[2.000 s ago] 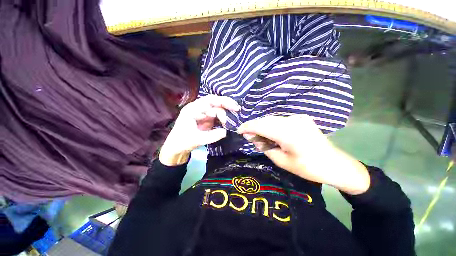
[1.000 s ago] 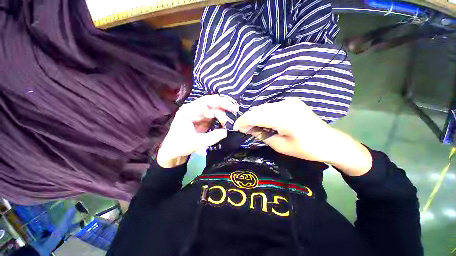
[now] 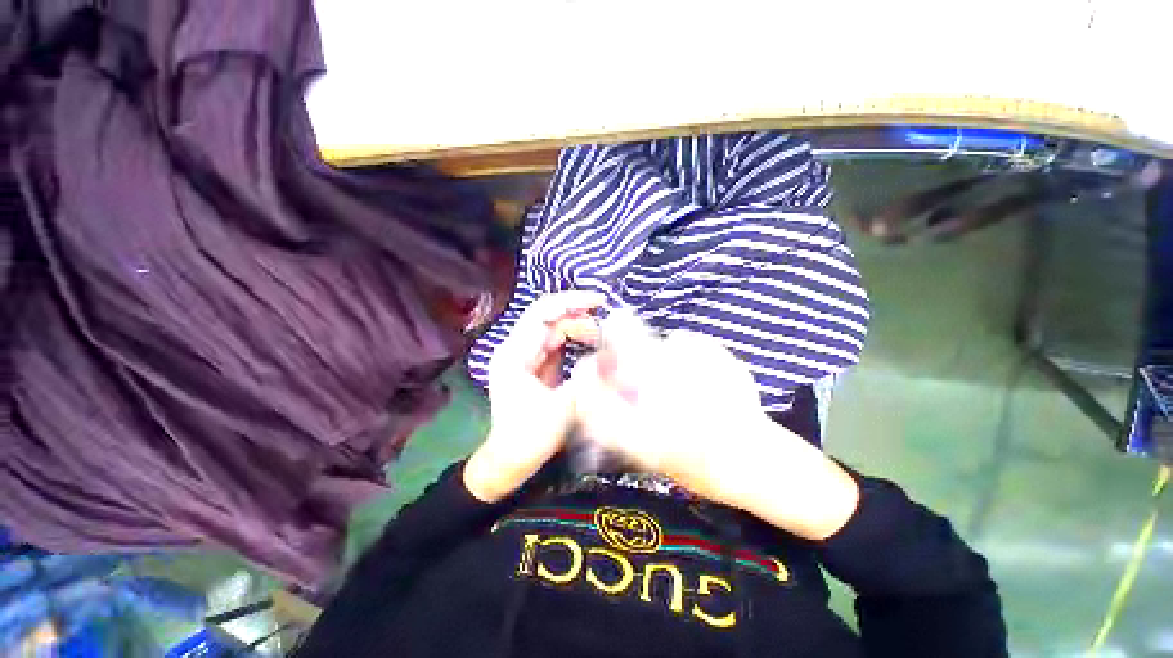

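Note:
The navy-and-white striped garment point(image 3: 759, 283) lies bunched on my lap and reaches up under the table edge. My left hand point(image 3: 530, 392) pinches its near edge between thumb and fingers. My right hand point(image 3: 663, 399) is blurred and overlaps the left fingertips at the cloth. Its fingers are curled, and what it holds is hidden. No needle or thread can be made out.
The white table point(image 3: 720, 64) with a yellow tape along its edge crosses the top. Plum garments point(image 3: 193, 296) hang at left. A blue tube point(image 3: 967, 142) lies under the table edge at right. The floor is green, with a dark metal frame at right and blue items at lower left.
My right hand has moved left, onto the left fingertips, and is now blurred. The left hand still pinches the cloth. The view has shifted, so more of the table shows.

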